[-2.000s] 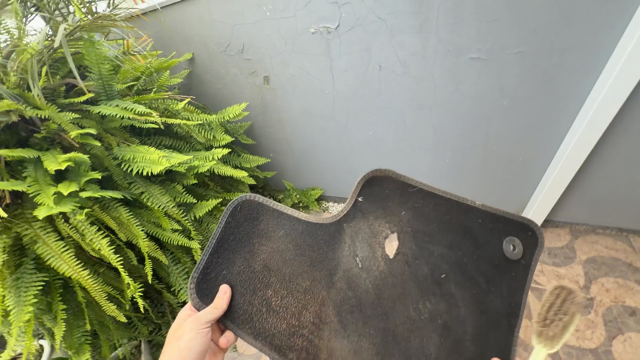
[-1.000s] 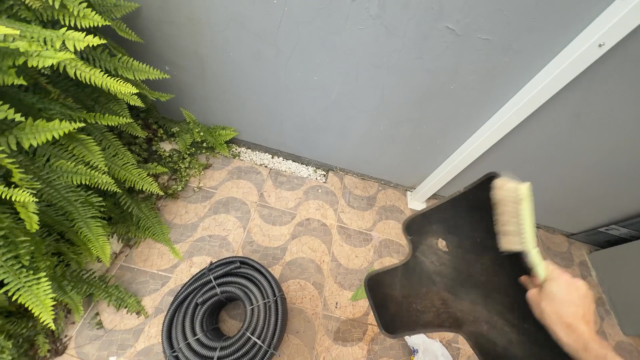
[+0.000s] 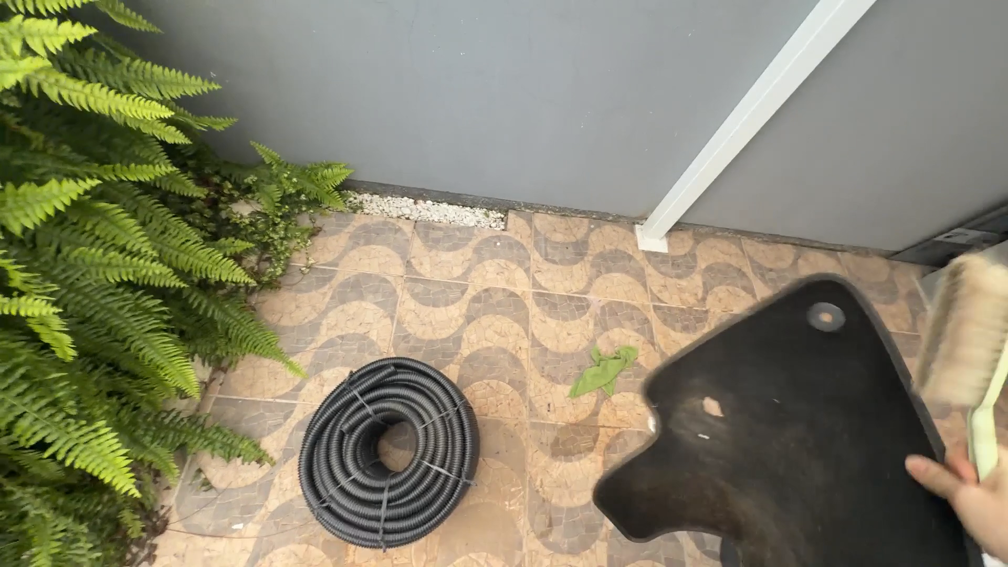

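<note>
My right hand (image 3: pixel 965 492), at the lower right edge, grips the pale green handle of a scrub brush (image 3: pixel 965 339) with light bristles, blurred by motion. The brush stands bristles up, just right of a black car floor mat (image 3: pixel 795 441). One fingertip of that hand lies near or on the mat's right edge. The mat is held up at a tilt over the tiles, with a round fastener hole near its top corner, a small torn pale spot and brownish dirt on its face. My left hand is out of view.
A coil of black corrugated conduit (image 3: pixel 390 512) lies on the patterned tile floor (image 3: pixel 488 339). Green leaves (image 3: pixel 605 372) lie between coil and mat. Ferns (image 3: pixel 102 260) fill the left side. Behind are a grey wall (image 3: pixel 472 94), a white post (image 3: pixel 740 118) and a strip of white pebbles (image 3: pixel 425 211).
My left hand, on the mat's left edge two seconds ago, has left the view. The brush in my right hand has moved from over the mat to beyond its right edge. The view has tilted down.
</note>
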